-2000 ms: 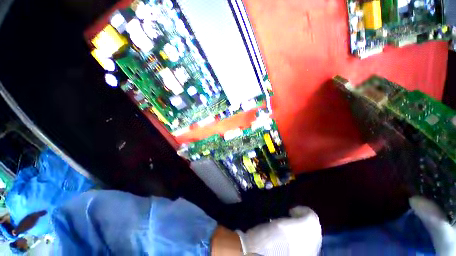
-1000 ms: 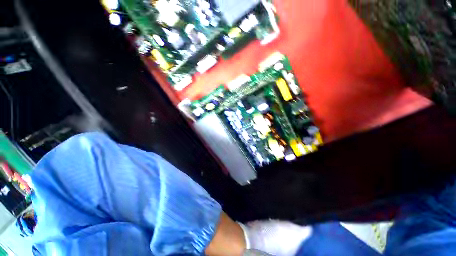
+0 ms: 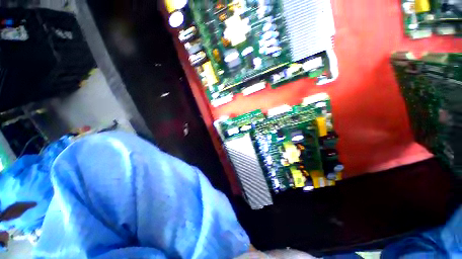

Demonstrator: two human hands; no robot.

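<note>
A power board (image 3: 299,152) with a ribbed silver heatsink and yellow parts lies on a red liner sheet (image 3: 370,121) in a black tote (image 3: 172,121). A larger heatsink board (image 3: 243,43) lies above it, cut off by the top edge. A green circuit board (image 3: 423,96) stands tilted over the sheet at the right edge; what holds it is not visible. Only a sliver of my left hand (image 3: 278,254) shows at the bottom edge, below my blue sleeve, so its grip is hidden. My right hand is out of the picture.
Part of another board (image 3: 438,25) lies at the top right. A person's blue sleeve (image 3: 23,187) and hand show at the far left. Black totes (image 3: 40,50) stand at the upper left. Blue cloth (image 3: 451,235) shows at the bottom right.
The view has shifted, so the boards sit farther right. My left hand has slipped almost out at the bottom; my right hand, partly visible two seconds ago, is gone. The right-hand board stands more upright in view.
</note>
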